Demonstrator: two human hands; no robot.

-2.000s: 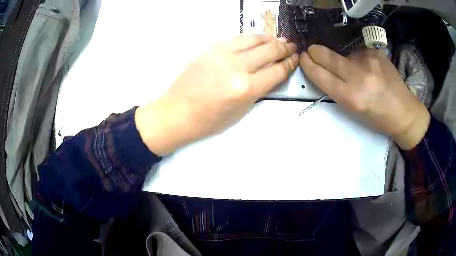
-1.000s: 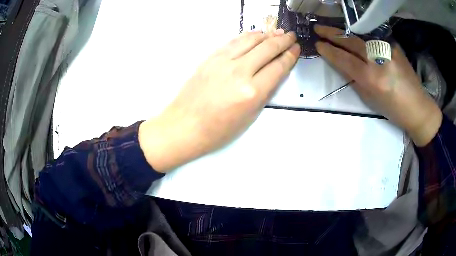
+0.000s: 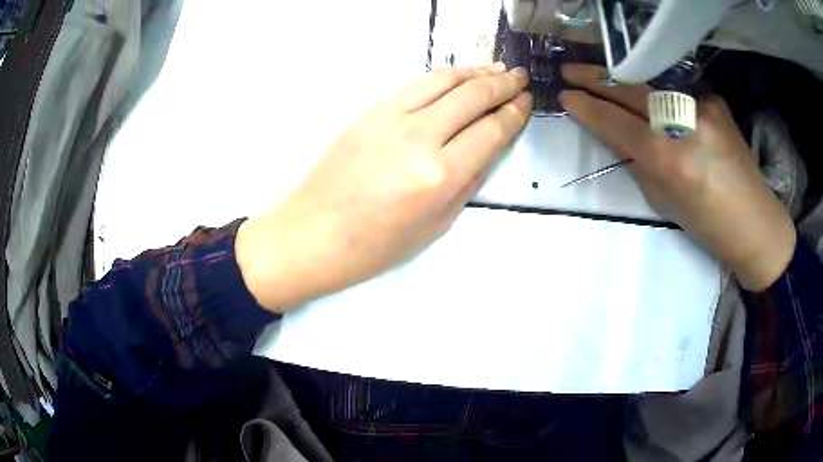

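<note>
A dark brown twill piece point(image 3: 545, 97) lies on the machine bed under the presser foot area at the top. My left hand point(image 3: 388, 171) lies flat, its fingertips on the piece's left edge. My right hand point(image 3: 686, 162) has its fingertips at the piece's right edge, partly behind the machine head point(image 3: 668, 41). A thin pointed metal tool point(image 3: 596, 172) sticks out from under my right hand; its grip is hidden. The needle tip cannot be made out.
The white tension knob point(image 3: 672, 113) hangs over my right hand. Grey garments point(image 3: 68, 180) with a dark band hang at the left. Grey cloth point(image 3: 672, 429) lies at the lap below the table's front edge. Dark cloth point(image 3: 762, 86) lies at the right.
The machine head shows further left and lower than two seconds ago, covering more of the brown piece. My right hand has shifted slightly right and the fingertips of both hands are further apart.
</note>
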